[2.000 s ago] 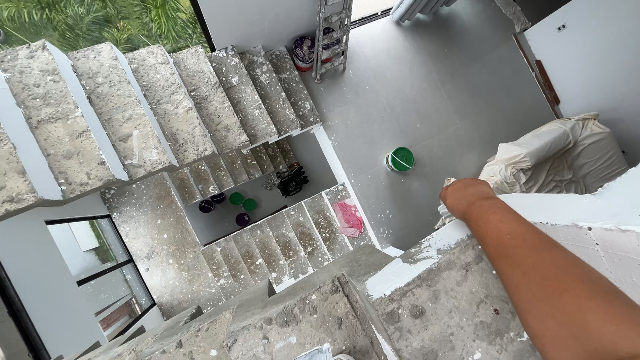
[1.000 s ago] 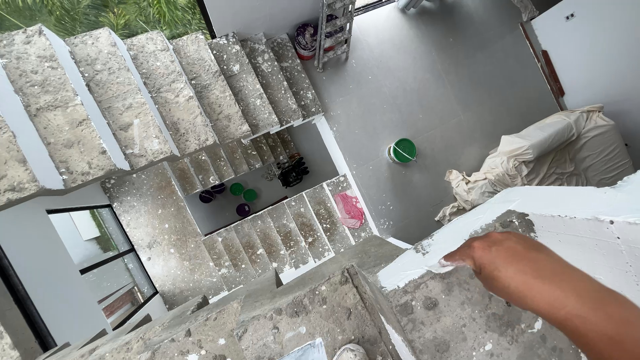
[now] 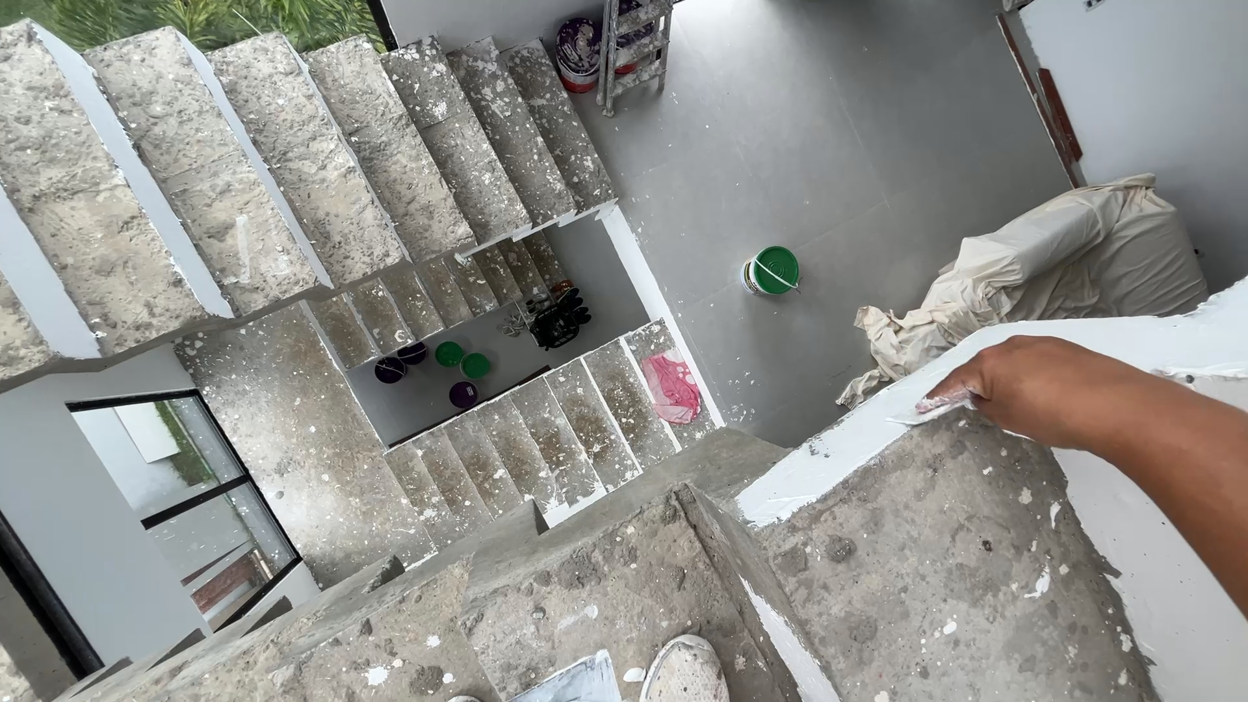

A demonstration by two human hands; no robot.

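Observation:
My right hand [image 3: 1033,390] reaches in from the right, its thumb and fingers closed around a flat blade, probably a putty knife [image 3: 941,405], which is mostly hidden. The blade lies against the wet white coating [image 3: 819,468] along the edge of the rough concrete step [image 3: 907,546]. White smears cover the fingertips. My left hand is out of view. At the bottom edge, a flat board or tray smeared with white [image 3: 575,681] is partly visible beside a white-spattered shoe [image 3: 685,671].
The stair edge drops to lower flights [image 3: 507,458] and a grey tiled floor [image 3: 721,175]. Far below are a green-lidded bucket [image 3: 776,270], a cloth-draped object [image 3: 1082,253], a ladder [image 3: 634,49], several lidded buckets [image 3: 475,366] and a pink sheet [image 3: 671,387].
My right hand has moved up the picture along the coated edge since one second ago. Part of the grey patch seen there on the edge now looks white.

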